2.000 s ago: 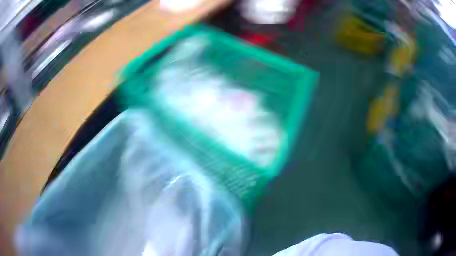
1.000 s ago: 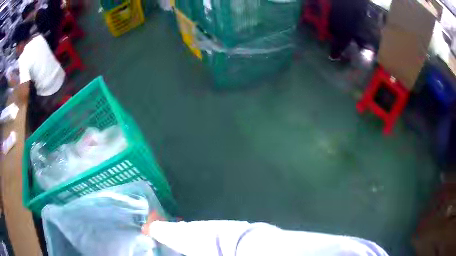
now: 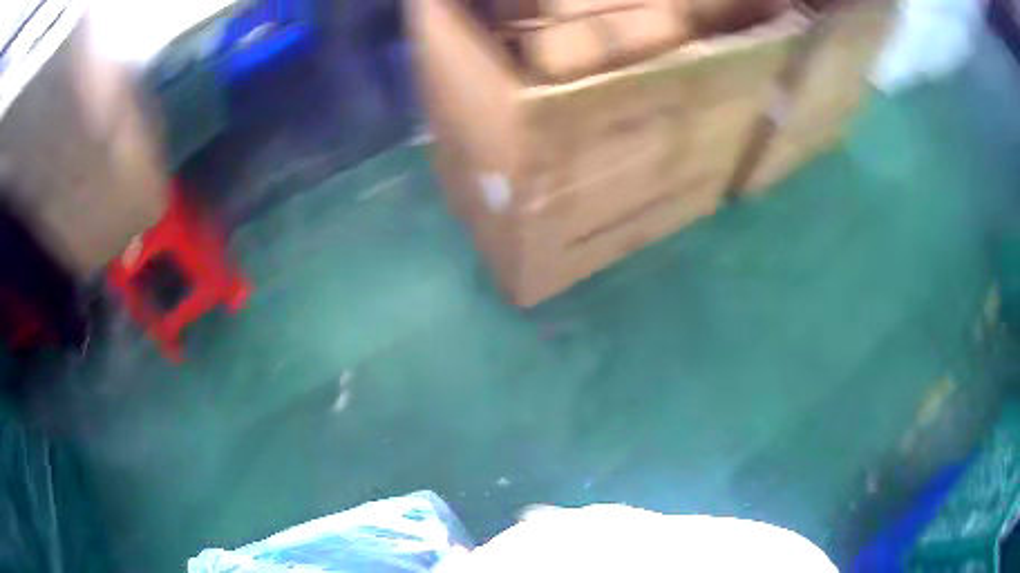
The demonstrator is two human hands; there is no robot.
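The frame is blurred. Bluish clear plastic film (image 3: 347, 539), like a crate liner, shows at the bottom edge, left of centre; what lies under it is cut off. A white sleeve (image 3: 649, 543) covers the bottom centre and ends against the film. At most a sliver of my right hand shows where they meet, and its grip cannot be made out. My left hand is out of the picture.
A large open brown carton (image 3: 649, 157) stands on the green floor (image 3: 447, 392), upper centre. A red stool (image 3: 179, 274) and brown board (image 3: 78, 168) are at left. A blue bin (image 3: 263, 45) is behind, and a green crate (image 3: 979, 509) is lower right.
The view has swung right. The green crate with white contents has left the picture, and the big carton has come in. The film and sleeve are still at the bottom, now lower and more cut off.
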